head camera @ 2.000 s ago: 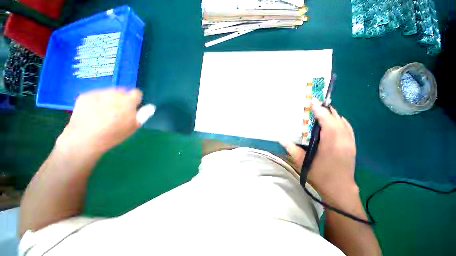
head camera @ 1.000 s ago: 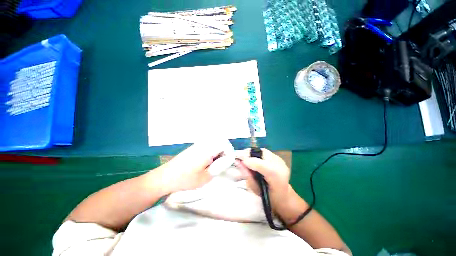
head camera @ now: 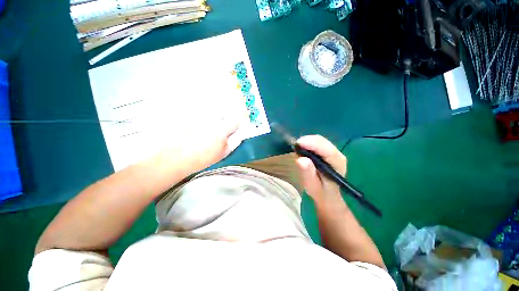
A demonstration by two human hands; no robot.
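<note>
A row of small green circuit boards [head camera: 248,95] lies along the right edge of the white pad [head camera: 165,91], with small orange spots on its left side. My left hand [head camera: 213,143] is over the pad's lower right part, near the row's lower end; it is washed out, and I cannot tell whether it holds anything. A thin line of solder wire [head camera: 51,121] crosses from the left onto the pad. My right hand [head camera: 322,165] holds the black soldering iron [head camera: 336,176], its blurred tip pointing up-left, just right of the pad's lower right corner.
A pile of strips [head camera: 136,17] lies above the pad. A round pot [head camera: 325,58] with silvery contents stands right of the pad, beside a black soldering station [head camera: 398,34]. A blue bin [head camera: 8,136] is at the left edge. A clear plastic bag [head camera: 447,250] is at lower right.
My left hand has moved from in front of my body onto the pad. My right hand has moved right of the pad with the iron. The view has shifted right, and the solder line now shows.
</note>
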